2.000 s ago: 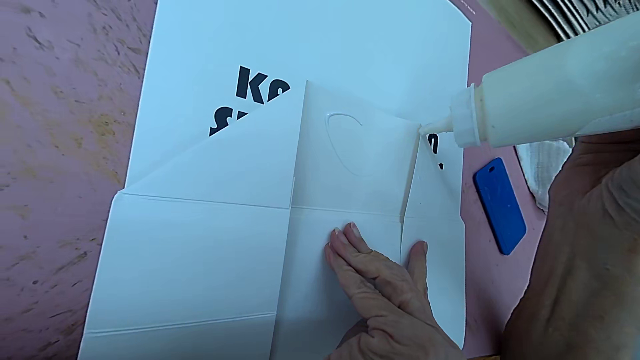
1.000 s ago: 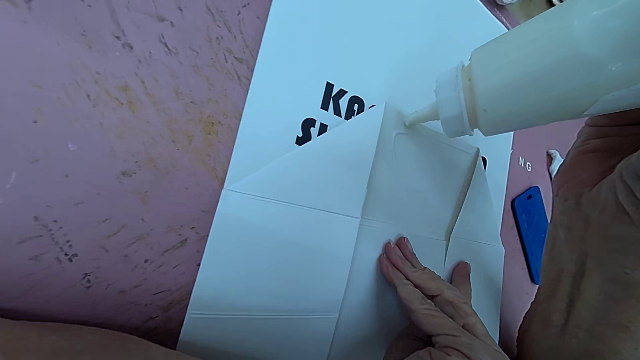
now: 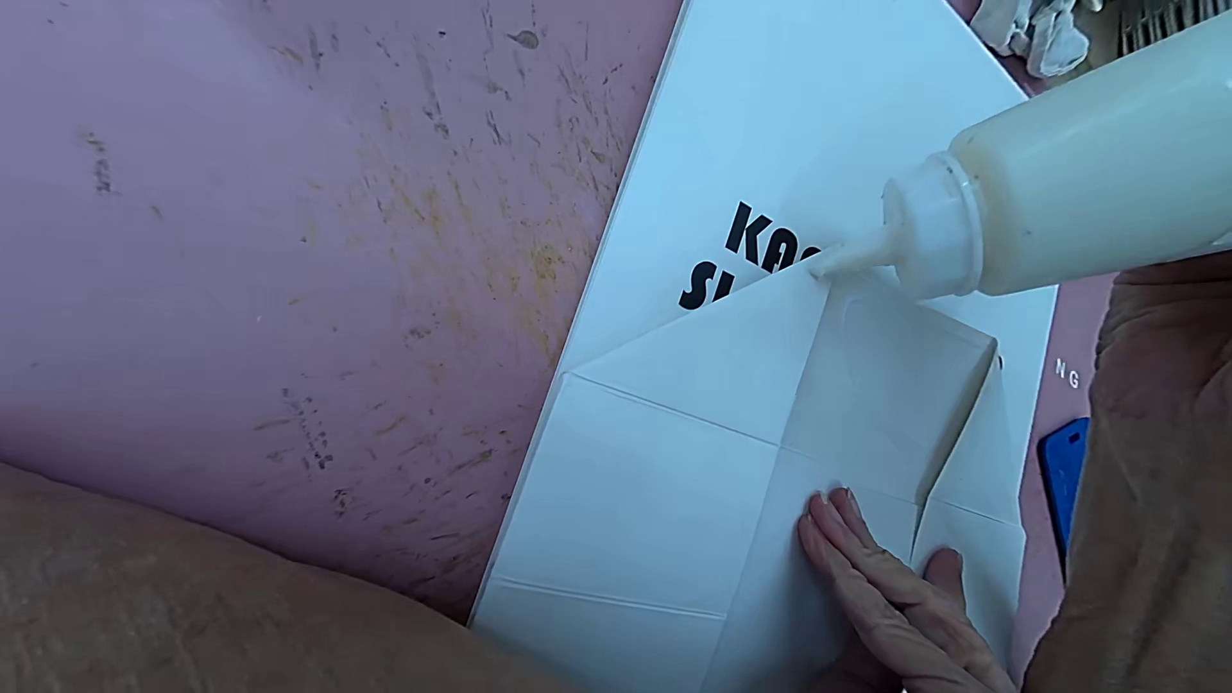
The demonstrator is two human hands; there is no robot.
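A white paper bag (image 3: 828,115) lies flat with its folded end opened into creased panels and slanted flaps. My left hand (image 3: 895,587) rests palm down on the lower middle panel, thumb apart from the fingers, holding nothing. From the right, my right hand (image 3: 1165,356), mostly out of view, grips a translucent squeeze bottle (image 3: 1107,164) of pale liquid, tilted nozzle down. The nozzle tip (image 3: 823,265) is at the upper left corner of the middle panel (image 3: 876,385). A faint curved line shows on this panel. Black print on the bag is partly covered by the flaps.
The pink work surface (image 3: 289,241) is stained and scratched. A blue flat plastic piece (image 3: 1063,472) lies right of the bag, partly behind my right wrist. White crumpled cloth (image 3: 1039,38) and a ridged object (image 3: 1160,21) are at the top right. My left forearm crosses the lower left.
The bottle's nozzle has moved from the middle panel's upper right corner along its upper edge to the upper left corner. My left hand stays on the lower panel. The view has shifted left.
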